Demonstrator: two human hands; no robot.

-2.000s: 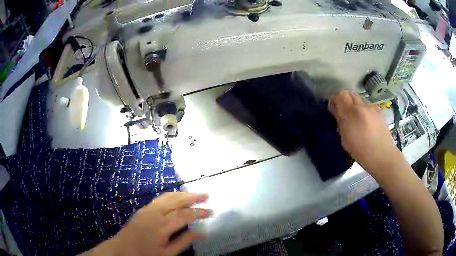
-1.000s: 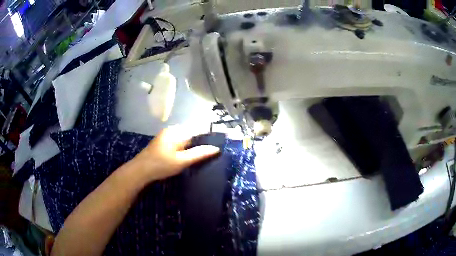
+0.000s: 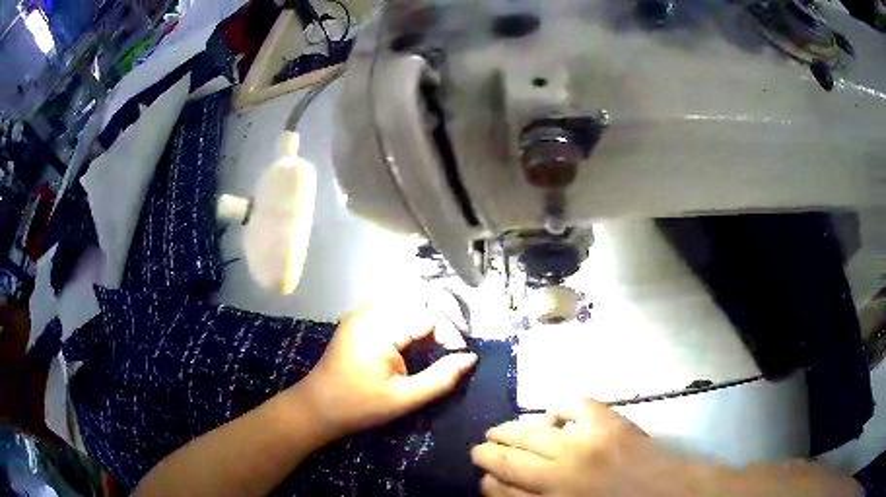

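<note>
A plain dark strip (image 3: 476,398) lies on the navy checked tweed panel (image 3: 243,354), with its far end just in front of the brightly lit needle area. My left hand (image 3: 384,374) holds the strip near its far end, thumb and fingers pinched at its left edge. My right hand (image 3: 559,451) lies on the strip's right edge, nearer to me, fingers bent on the cloth; whether it grips is hard to tell. The presser foot is lost in glare. The sewing machine head (image 3: 622,126) stands above and behind.
Spare dark strips (image 3: 777,291) lie under the machine arm at right. A cream lamp (image 3: 279,223) stands left of the needle. More tweed (image 3: 180,194) and a pale sheet (image 3: 131,180) lie at far left. A pale-rimmed tray (image 3: 255,82) is behind.
The view has moved closer to the needle. The strip on the tweed has shifted right to the panel's edge with my left hand. My right hand has come back into view on the strip.
</note>
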